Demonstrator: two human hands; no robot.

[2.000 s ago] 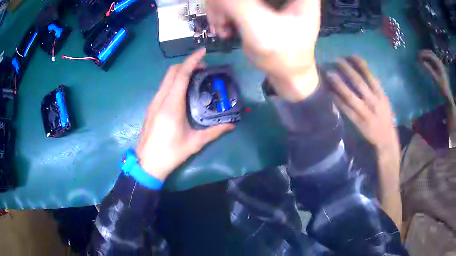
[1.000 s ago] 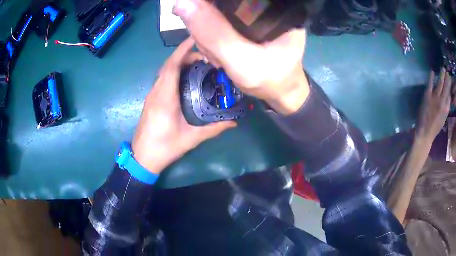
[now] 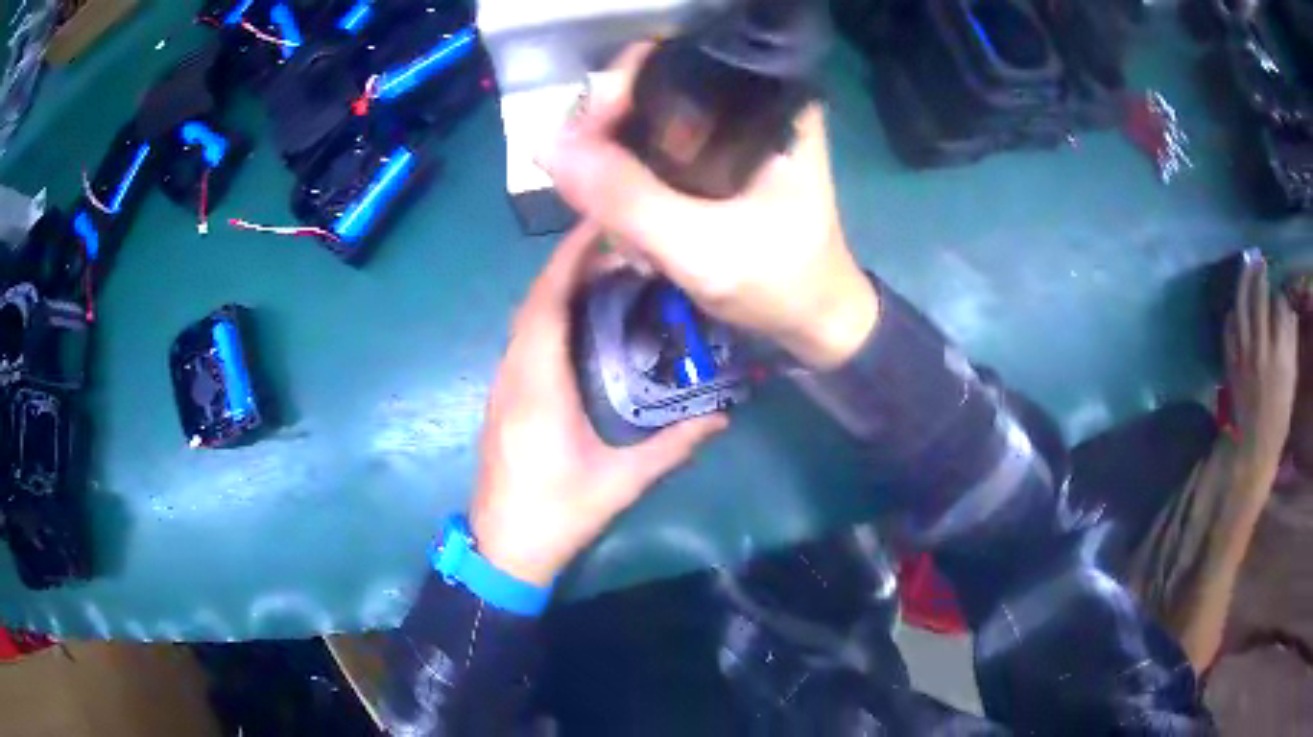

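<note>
A dark rounded-square unit [image 3: 634, 377] with a round opening stands on the green mat, a blue battery cell [image 3: 690, 346] showing through the opening. My left hand [image 3: 555, 418] grips it from the left, thumb along its near edge. My right hand [image 3: 734, 245] is closed around a large dark screwdriver [image 3: 706, 108], held over the far side of the unit. The screwdriver's tip and that side of the unit are hidden behind my right hand.
One base with a blue cell [image 3: 216, 377] lies at left. More bases [image 3: 372, 202] are at upper left. Black housing parts [image 3: 43, 461] are at far left. A white-and-black box [image 3: 536, 159] is beyond my hands. Dark units [image 3: 994, 72] are at upper right. Another person's hand [image 3: 1261, 353] is at far right.
Since two seconds ago, my right hand has come from the box to above the unit with the screwdriver. The other person's hand has moved away to the right. The view has shifted.
</note>
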